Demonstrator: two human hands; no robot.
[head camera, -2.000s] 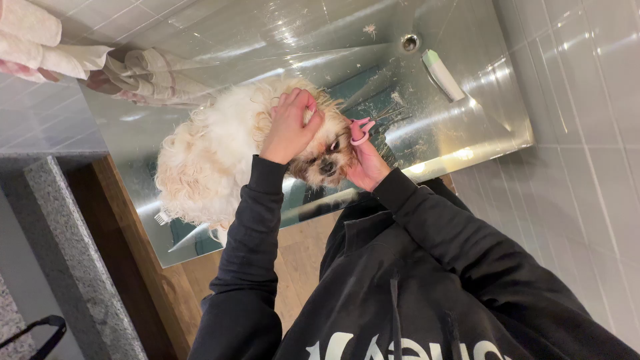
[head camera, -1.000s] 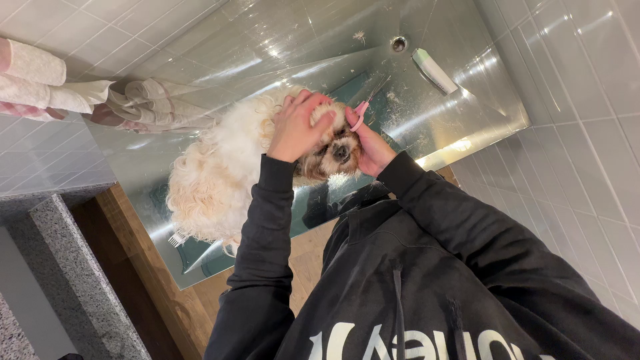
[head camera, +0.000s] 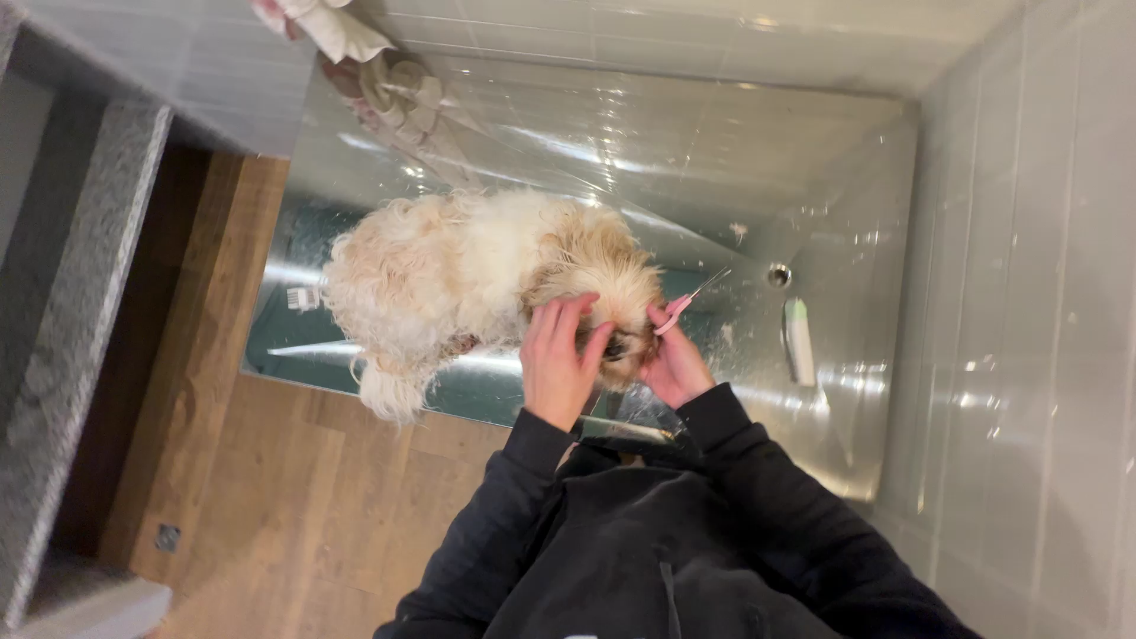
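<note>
A cream and tan long-haired dog (head camera: 479, 257) stands on a stainless steel tub or table, its head toward my hands. My left hand (head camera: 561, 355) rests on the near side of its head by the eye, fingers spread, with no tool in it. On the other side of the muzzle, my right hand (head camera: 676, 362) touches the dog's face and holds pink-handled scissors (head camera: 679, 309), their blades pointing up and right, away from the face. Whether the blades are fully closed is hard to tell.
The steel basin (head camera: 834, 177) has a round drain (head camera: 779, 275) at right, beside a white clipper-like tool (head camera: 799, 342). A white comb-like piece (head camera: 303, 298) lies behind the dog. Towels (head camera: 342, 27) hang at upper left. Tiled walls border the basin; a granite edge (head camera: 89, 337) stands left.
The dog's head has tipped downward, so less of its face shows. My left hand has moved from the top of the head to beside the eye. The view has turned and shifted.
</note>
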